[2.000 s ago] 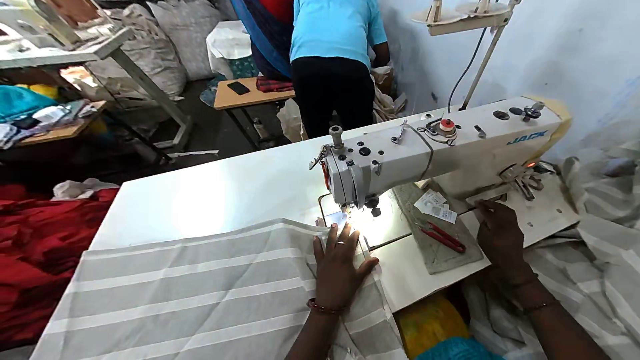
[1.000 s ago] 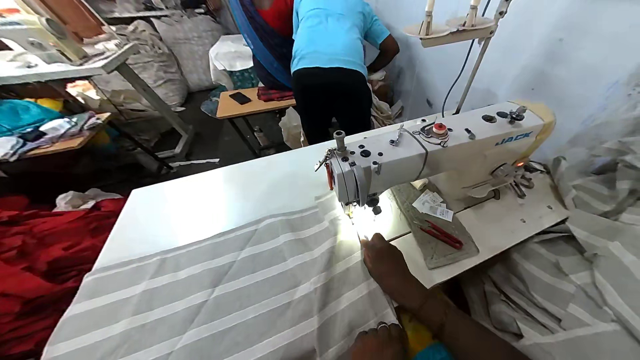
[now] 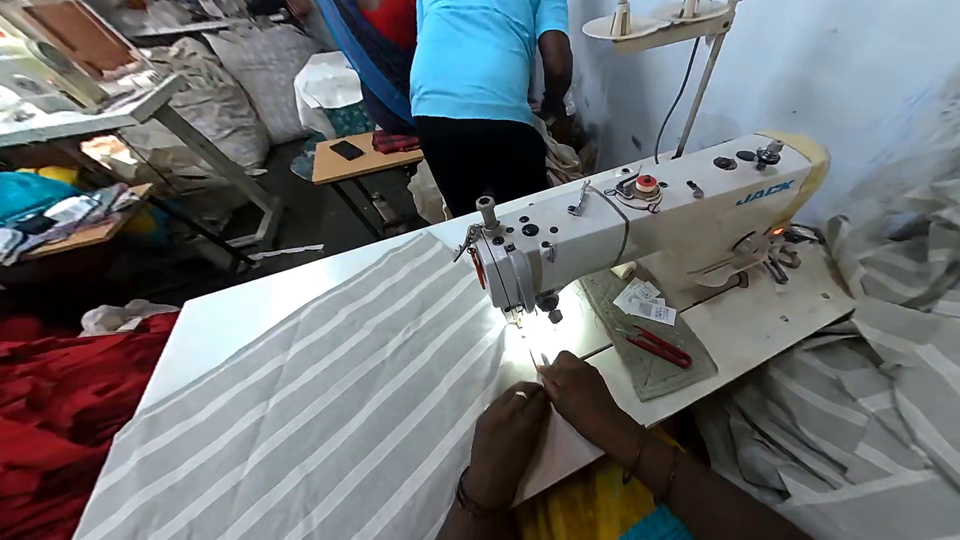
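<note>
A white Jack sewing machine [image 3: 585,217] stands on a white table, its lamp lighting the needle area. Grey fabric with white stripes [image 3: 322,390] spreads over the table to the left and runs up to the presser foot [image 3: 517,316]. Just in front of the foot, my right hand [image 3: 581,394] pinches the fabric's edge with thumb and finger. My left hand [image 3: 510,431], with a ring, touches it on the left and grips the same edge, its fingertips partly hidden. Red thread snips [image 3: 660,346] and white printed labels [image 3: 645,301] lie on a grey pad [image 3: 675,379] at the right.
More striped fabric [image 3: 840,420] is heaped at the right. Red cloth [image 3: 67,397] lies at the far left. Behind the table, a person in a blue top [image 3: 480,67] stands beside a small wooden table [image 3: 330,163] with a phone [image 3: 346,150]. A thread stand [image 3: 705,97] rises behind the machine.
My right hand has come from the machine bed's right side to the fabric's edge before the needle. My left hand, earlier flat by the foot, is now beside it. The fabric has swung farther back across the table.
</note>
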